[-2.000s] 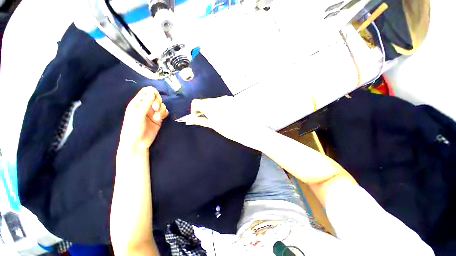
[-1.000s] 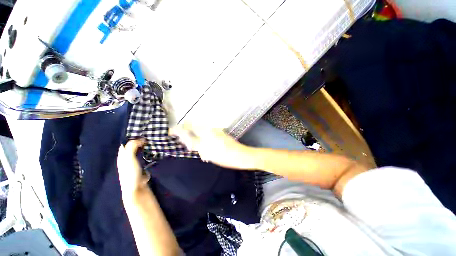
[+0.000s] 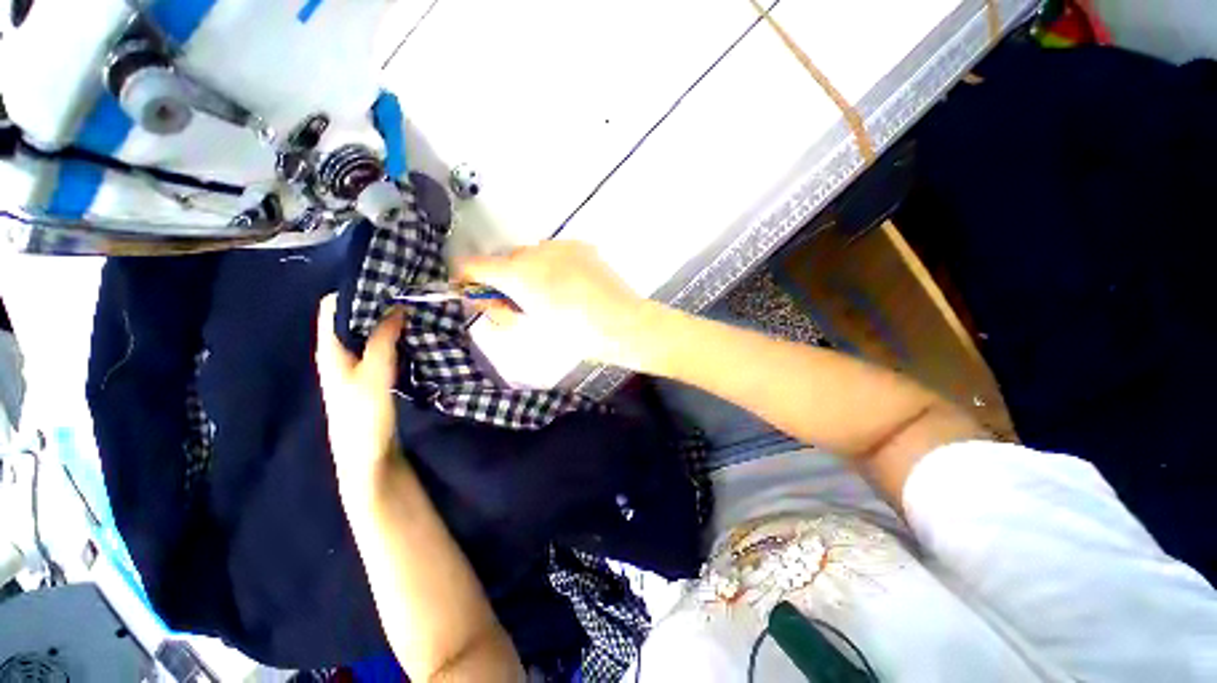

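The dark garment (image 3: 267,494) lies over the machine table and down to the lap. Its checked lining (image 3: 441,350) is turned up below the machine head (image 3: 350,180). My left hand (image 3: 360,387) pinches the garment's edge at the checked lining, fingertips partly hidden in the cloth. My right hand (image 3: 554,296) holds the thread snips (image 3: 461,291), their blades pointing left over the checked lining, close to my left fingertips. A small pale thread end shows on the lining just below my left fingers.
A dark heap of cloth (image 3: 1094,267) lies at the right. A printed measuring strip (image 3: 774,220) runs along the white table's (image 3: 601,120) front edge, with tan bands across the table. A wooden drawer edge (image 3: 934,307) is below it. A grey box (image 3: 67,640) is at lower left.
The view has shifted left since two seconds ago. The checked lining has been turned up into view. My right hand has moved the snips over the lining, and my left hand has shifted along its edge.
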